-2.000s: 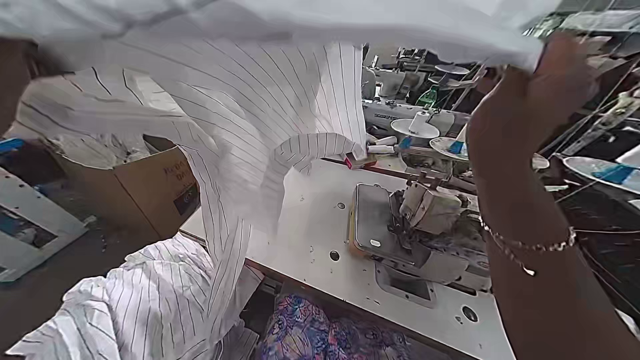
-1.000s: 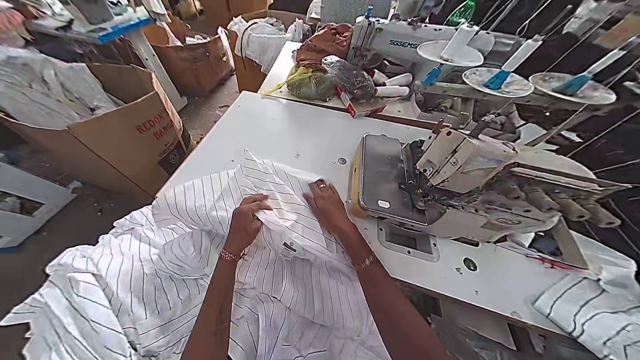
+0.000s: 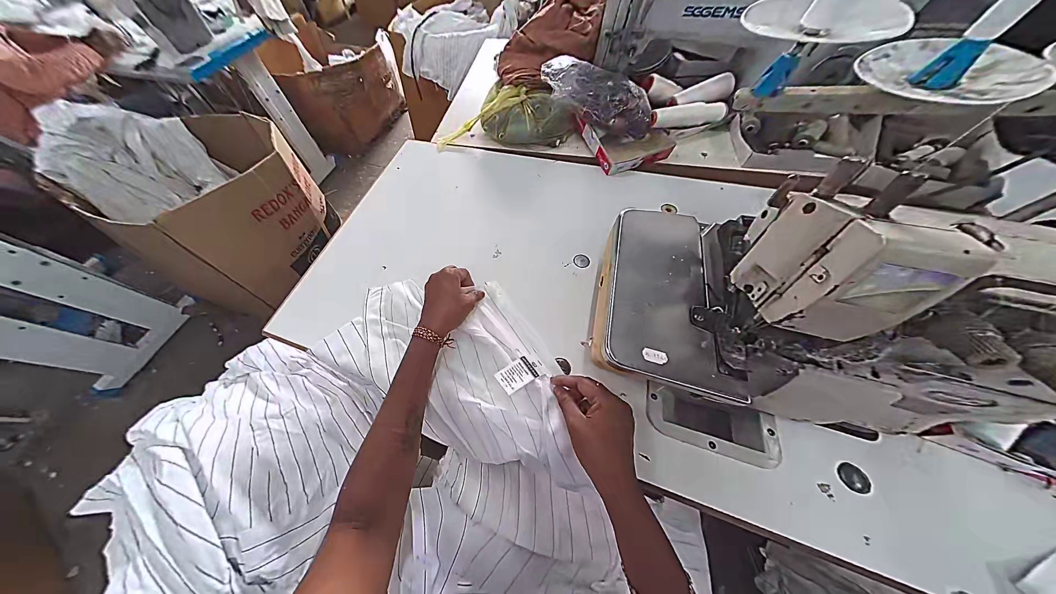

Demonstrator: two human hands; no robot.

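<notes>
A white garment with dark pinstripes (image 3: 495, 412) lies over the near edge of the white sewing table, and more striped fabric (image 3: 247, 462) is heaped below it at the left. My left hand (image 3: 450, 304) grips the garment's edge at its upper part. Lower along the same edge, my right hand (image 3: 592, 417) pinches the cloth between thumb and fingers. Between the hands, a white care label (image 3: 516, 375) bearing print sticks out from the seam. Right of my right hand stands an overlock sewing machine (image 3: 866, 264) with a flat metal cloth plate (image 3: 656, 297).
Behind the table (image 3: 462, 206) are plastic bags (image 3: 594, 95), white thread cones (image 3: 693, 114), a small red and white box (image 3: 627, 153) and another sewing machine. A cardboard box of white fabric (image 3: 223, 223) stands at the left. Thread stand discs (image 3: 957, 70) are at the upper right.
Two seconds ago the garment was held up high before the camera; it now lies on the table. Since one second ago, my right hand has moved down along the cloth, and the label shows between the hands.
</notes>
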